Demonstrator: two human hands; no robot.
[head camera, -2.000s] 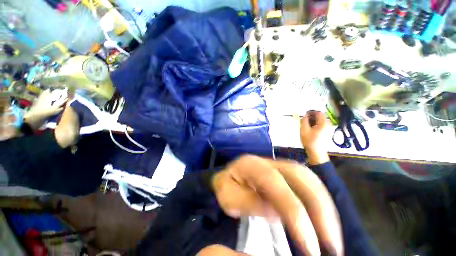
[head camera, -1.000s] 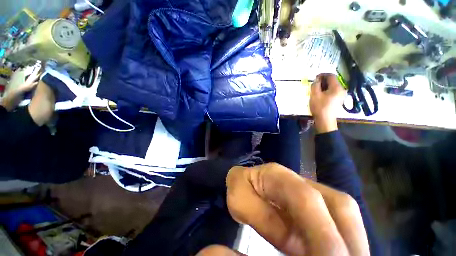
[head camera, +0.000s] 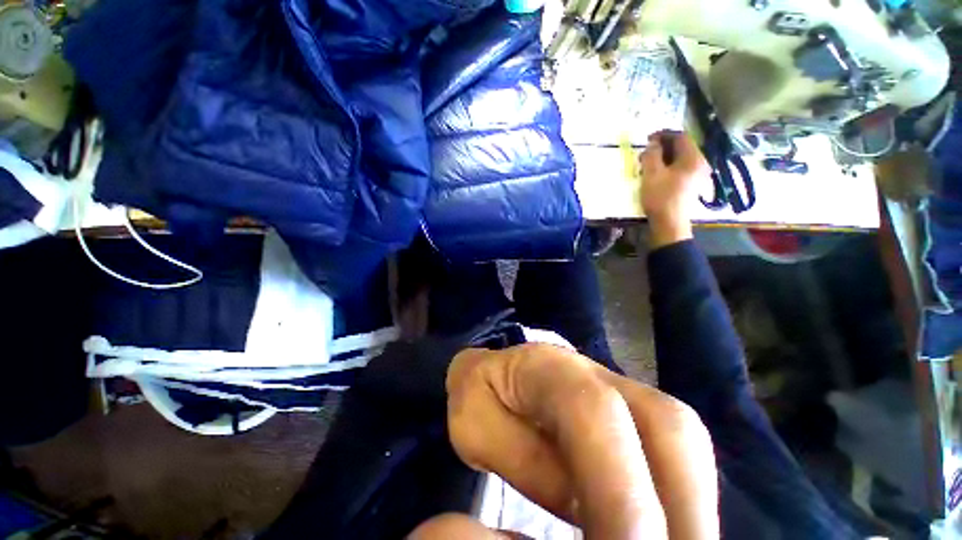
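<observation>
My left hand (head camera: 580, 438) is large and close to the camera at the bottom centre, its fingers bent downward; its fingertips are cut off, so whatever it may hold is hidden. My right hand (head camera: 673, 188) rests at the white table's front edge, its fingers curled around a small dark brown item (head camera: 668, 146), too small to identify. Black-handled shears (head camera: 725, 169) lie just right of that hand, blades pointing away. A shiny navy quilted jacket (head camera: 496, 169) lies left of it and hangs over the table edge.
A cream sewing machine (head camera: 781, 53) stands behind the shears. A clear plastic bag (head camera: 646, 90) lies beyond my right hand. At left, a white cord (head camera: 132, 276) and navy pieces with white bands (head camera: 290, 316) hang below the table. Navy fabric (head camera: 942, 243) hangs at the far right.
The view has tilted down and turned right; the neighbouring worker's hands have left the picture. My left hand's fingers are bent more than two seconds ago. My right hand stays beside the shears.
</observation>
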